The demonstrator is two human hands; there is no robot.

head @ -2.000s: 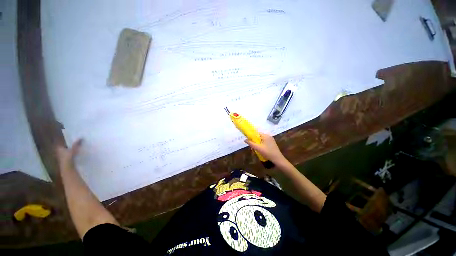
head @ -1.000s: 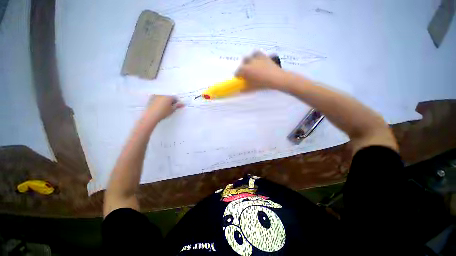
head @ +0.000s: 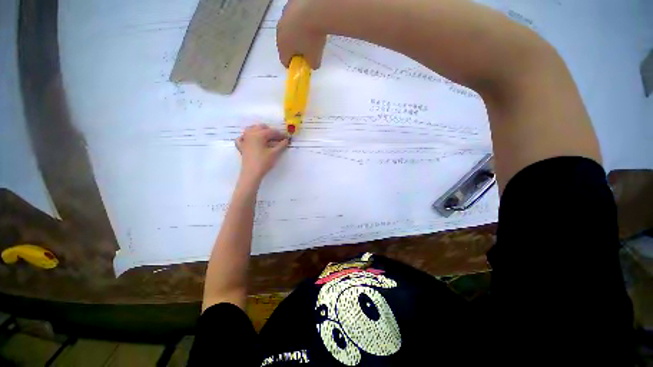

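Note:
My right hand (head: 301,36) is shut on the yellow cutting knife (head: 297,93), held upright with its red-spotted tip end down on the white marker paper (head: 344,190). The rear of the knife is hidden in the hand. My left hand (head: 263,149) rests on the paper just left of the knife tip, its fingertips close to the blade; whether they pinch the paper I cannot tell. Fine dark lines and small writing run across the paper on both sides of the tip.
A flat grey-beige weight (head: 220,46) lies on the paper at the upper left. A handled metal weight (head: 467,188) lies to the right, near the front edge. A second yellow tool (head: 30,255) lies on the brown table (head: 79,247) at the far left. Another white sheet lies beyond the brown gap.
My left hand has moved from the paper's left edge to its middle. My right hand has swung up and left with the knife, turning it tip down beside the left hand. The view has shifted closer.

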